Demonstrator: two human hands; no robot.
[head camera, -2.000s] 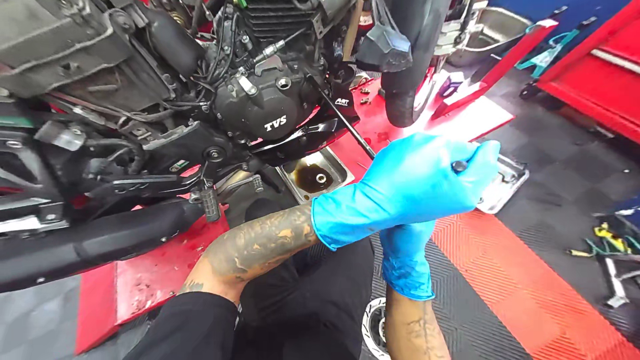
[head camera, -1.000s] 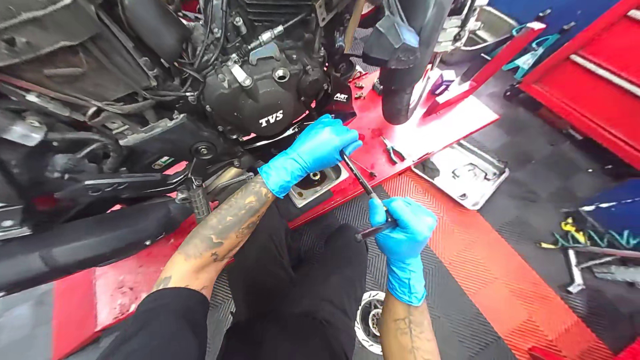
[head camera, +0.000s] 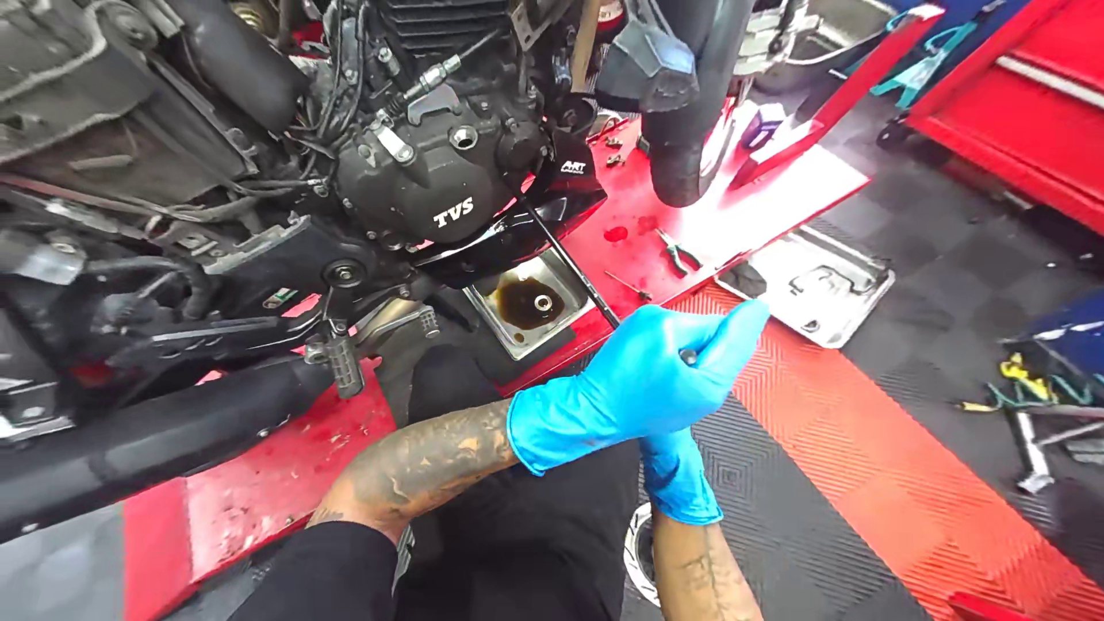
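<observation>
A long dark rod-shaped tool (head camera: 565, 261) slants down from the lower front of the black motorcycle engine cover (head camera: 431, 194) to my hands. My left hand (head camera: 647, 371), in a blue glove, is closed around its near part, and a dark round end shows between the fingers. Directly below and partly behind it is my right hand (head camera: 677, 474), also gloved in blue; its fingers are hidden, so its hold cannot be seen. Left of the rod, under the engine, a metal tray (head camera: 516, 345) holds dark oil and a small metal ring (head camera: 542, 303).
Pliers (head camera: 680, 254) and a thin screwdriver-like tool (head camera: 628, 285) lie on the red platform (head camera: 617, 203). A shallow metal tray (head camera: 832, 297) is on the floor to the right. A foot peg (head camera: 343, 362) juts out at left. A red cabinet (head camera: 1026, 103) stands at upper right.
Since one second ago, my left hand has moved away from the engine, down to the near part of the rod, and now covers much of my right hand.
</observation>
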